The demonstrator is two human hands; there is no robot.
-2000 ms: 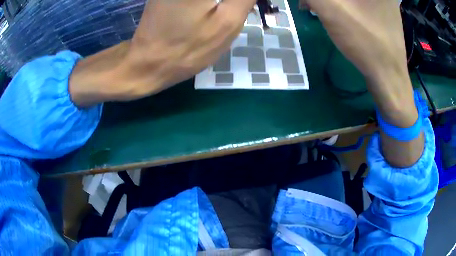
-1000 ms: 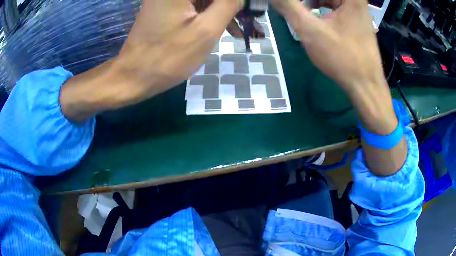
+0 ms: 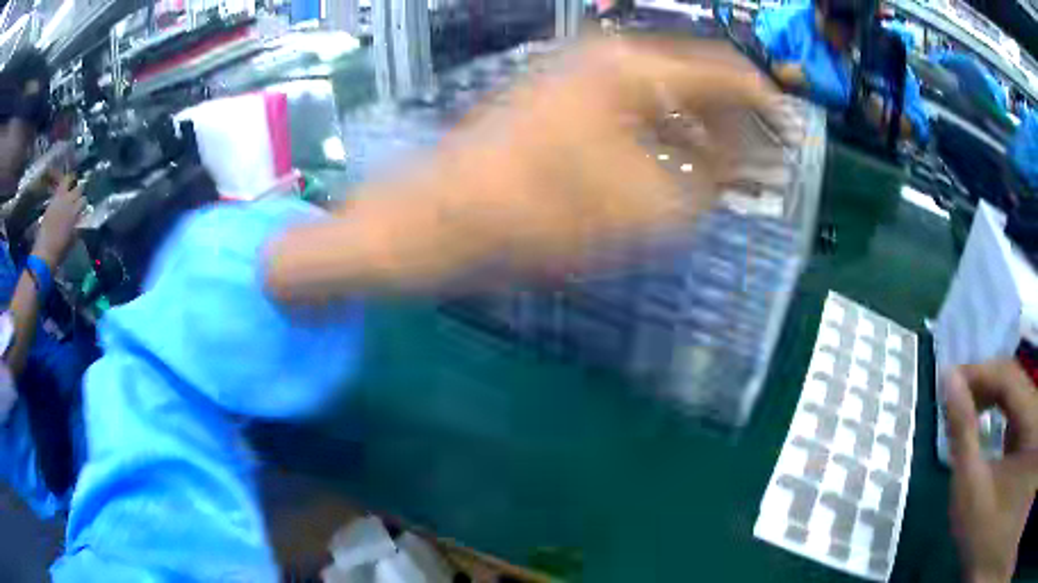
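Note:
My left hand (image 3: 546,171) is blurred, over the clear blister trays (image 3: 706,330) in the middle; its fingers are curled, and whether they hold anything cannot be told. My right hand (image 3: 996,490) is at the right edge, partly cut off, its thumb and finger near a small pale item that is too unclear to name. The sheet of grey die-cut adhesive pieces (image 3: 842,444) lies on the green mat to the left of my right hand. A white panel-like thing (image 3: 979,296) stands tilted behind my right hand.
A pink-and-white item (image 3: 245,142) stands at the back left. A person (image 3: 46,239) is at the far left, and other people in blue smocks (image 3: 808,46) are at the back right. Crumpled white paper (image 3: 393,558) lies below the bench edge.
The view has swung left and up. My left hand has moved away from the adhesive sheet to over the trays. My hands are now far apart, and the dark part between them no longer shows.

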